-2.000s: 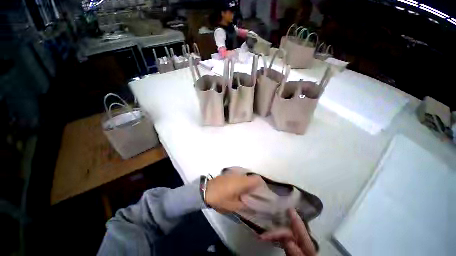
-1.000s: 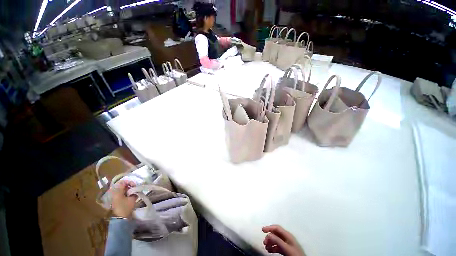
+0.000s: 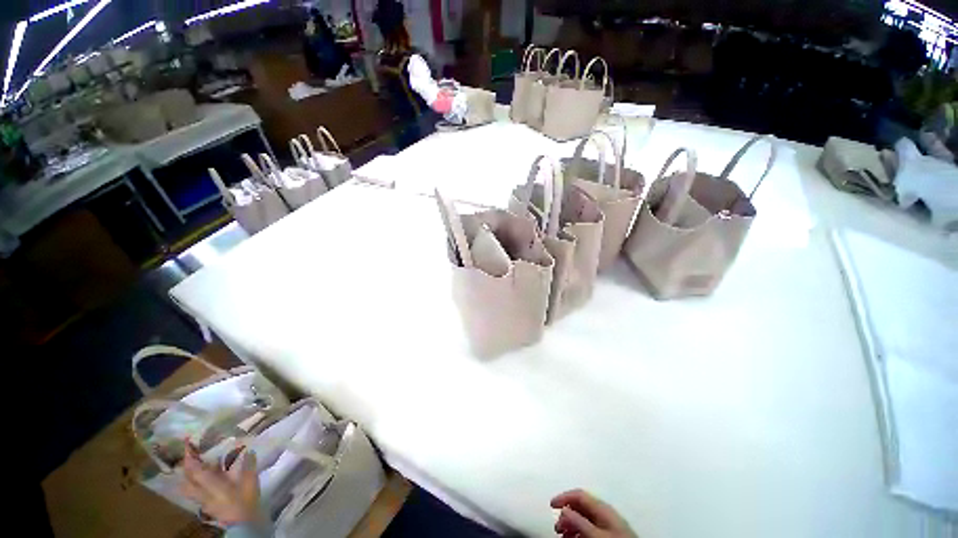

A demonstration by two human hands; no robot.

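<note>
Two taupe tote bags stand close together on the brown cardboard at the lower left: a rear one (image 3: 250, 391) with white paper in its opening, and a front one (image 3: 352, 485) with pale material inside. My left hand (image 3: 223, 489) is over their openings and handles, fingers apart; its exact contact is unclear. My right hand (image 3: 590, 517) is low over the near table edge, partly cut off by the picture's bottom, with nothing visible in it. Several open totes stand on the white table, including a left one (image 3: 502, 284) and a right one (image 3: 691, 236).
A white sheet stack (image 3: 924, 389) lies at the right. More totes stand at the table's far end (image 3: 573, 105) and beyond its left side (image 3: 278, 189). A person (image 3: 412, 84) works at the far side. Folded taupe bags (image 3: 856, 163) lie far right.
The view has shifted. Two seconds ago both hands were on a tote over the table. My left hand went to the bags at lower left; its fingers, earlier closed at the handles, are now apart.
</note>
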